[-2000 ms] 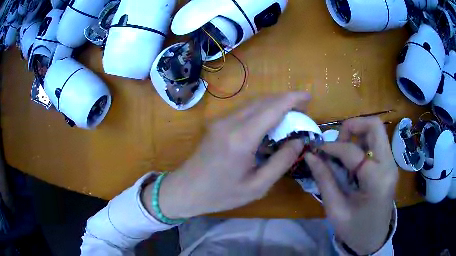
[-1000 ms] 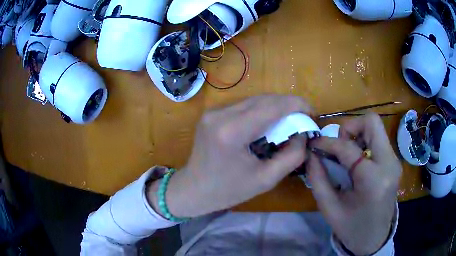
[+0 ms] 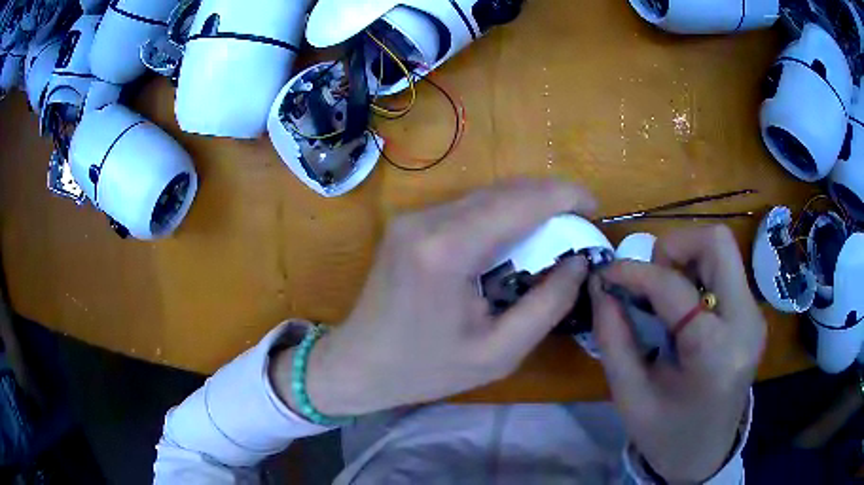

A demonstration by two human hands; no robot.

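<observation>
My left hand (image 3: pixel 445 294) holds a white base shell (image 3: pixel 559 239), its open side with dark parts facing me and the thumb pressed inside. My right hand (image 3: pixel 677 332) is at the shell's right edge, thumb and index fingertips pinched together at the dark parts. What the fingertips pinch is too small and blurred to tell. Part of a white camera body (image 3: pixel 637 247) shows behind and under my right hand, mostly hidden by it. Dark tweezers (image 3: pixel 677 206) lie on the bench just beyond the hands.
An open shell (image 3: pixel 322 128) with yellow, red and black wires lies at the upper middle beside a white body. White cameras (image 3: pixel 133 170) crowd the left. More cameras (image 3: pixel 805 104) and an open shell (image 3: pixel 784 260) stand at the right. The bench's front edge is near my waist.
The shell in my left hand is tilted a little differently, and red wires seen earlier at my fingertips are now hidden. Both hands stay in nearly the same place. The view has shifted slightly.
</observation>
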